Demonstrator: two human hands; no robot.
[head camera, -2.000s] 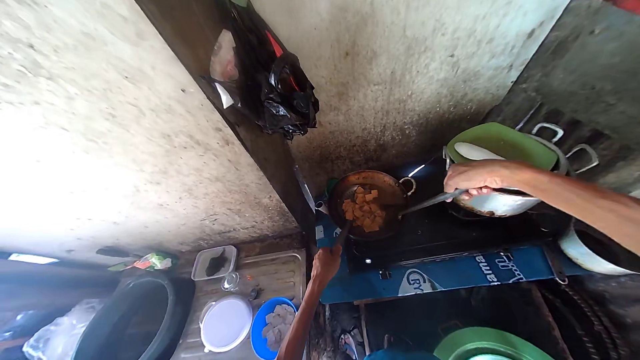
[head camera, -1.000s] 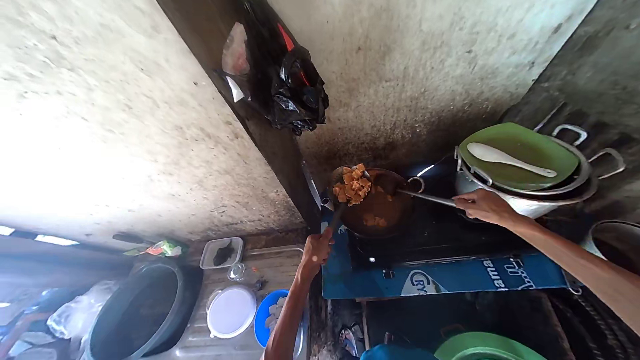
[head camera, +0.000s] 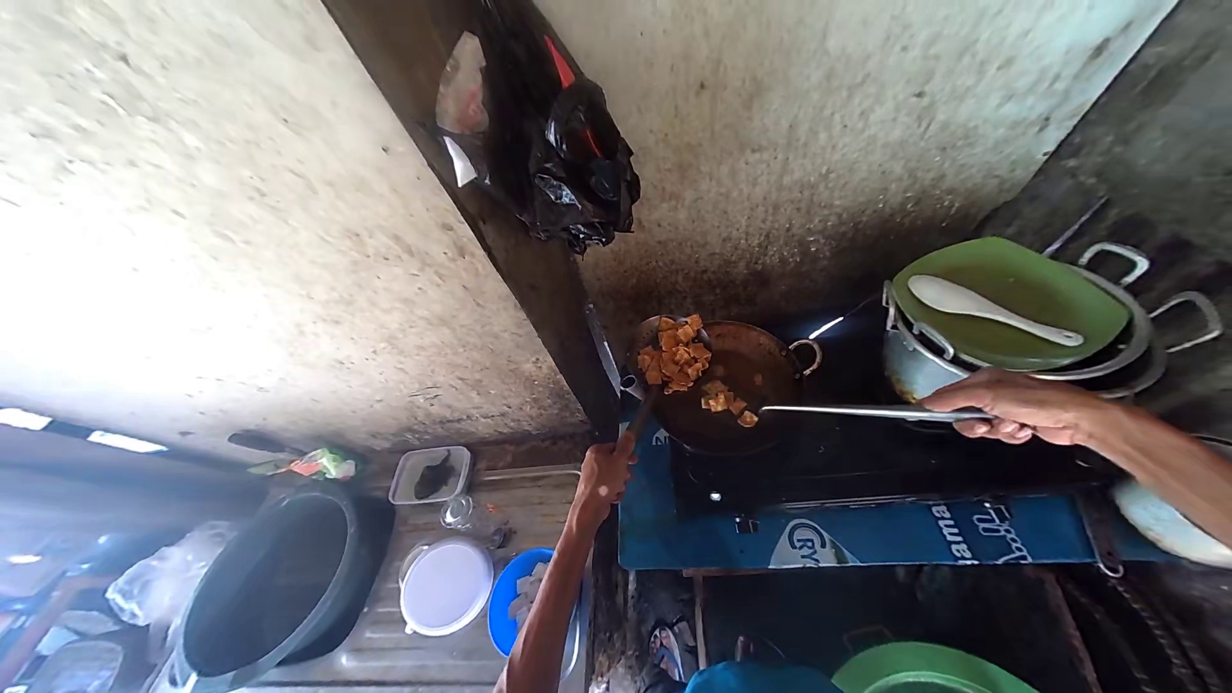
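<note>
My left hand (head camera: 606, 476) grips the dark handle of a skimmer (head camera: 643, 412), whose bowl is over the left rim of a metal wok (head camera: 717, 438). Browned fried pieces (head camera: 679, 356) are heaped in the skimmer. A few more pieces (head camera: 727, 402) lie in the wok. My right hand (head camera: 1011, 406) holds a long metal utensil (head camera: 866, 412), its tip beside those pieces. The wok sits on a dark stove (head camera: 828, 472) with a looped handle at its right.
At the right, a green tray (head camera: 1011, 337) with a white rice paddle (head camera: 991, 310) tops stacked pots (head camera: 914, 371). A black plastic bag (head camera: 582, 173) hangs above. At lower left stand a dark tub (head camera: 269, 587), a white-lidded container (head camera: 446, 587) and a blue bowl (head camera: 502, 602).
Two seconds ago the fried pieces lay in the wok; now most are heaped in the skimmer at its left rim. The right-hand utensil's tip has moved to the few pieces left in the wok.
</note>
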